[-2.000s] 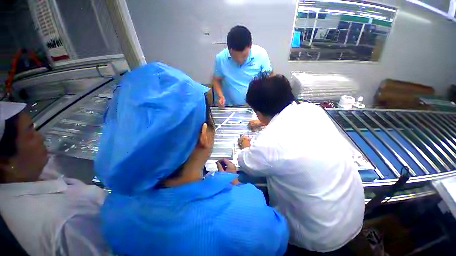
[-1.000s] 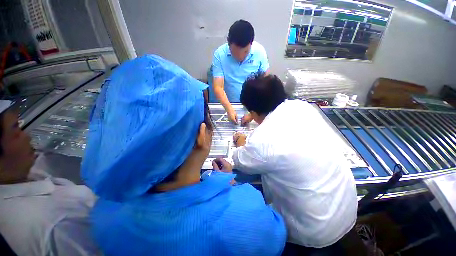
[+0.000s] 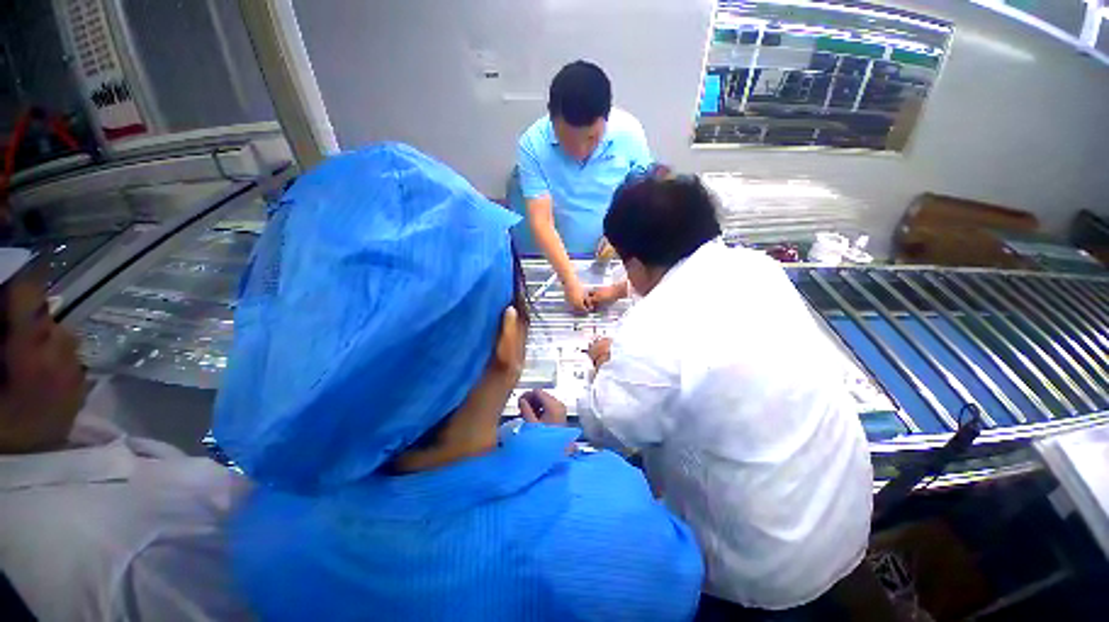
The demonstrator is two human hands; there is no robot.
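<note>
Neither my left hand nor my right hand is in the picture. Nearest in front of me, a large flat reflective panel [image 3: 553, 334] lies on the line, partly hidden by people. A person in a blue cap and blue coat [image 3: 462, 535] stands closest, with a hand at the panel's near edge. A person in a white shirt [image 3: 754, 425] leans over the panel from the right. A person in a light blue shirt [image 3: 584, 182] stands on its far side with hands on its surface. What their fingers hold is too small to tell.
A roller conveyor [image 3: 973, 340] runs to the right. Another person in white [image 3: 110, 522] stands at the left edge. Behind them lies a shiny film-covered panel [image 3: 170, 304]. Wrapped material [image 3: 772, 207], white items [image 3: 839, 248] and brown cardboard [image 3: 967, 228] are along the back wall.
The far person first reaches both hands onto the panel, then one hand shifts slightly. The white-shirted person's head rises slightly and turns. The view shifts a little.
</note>
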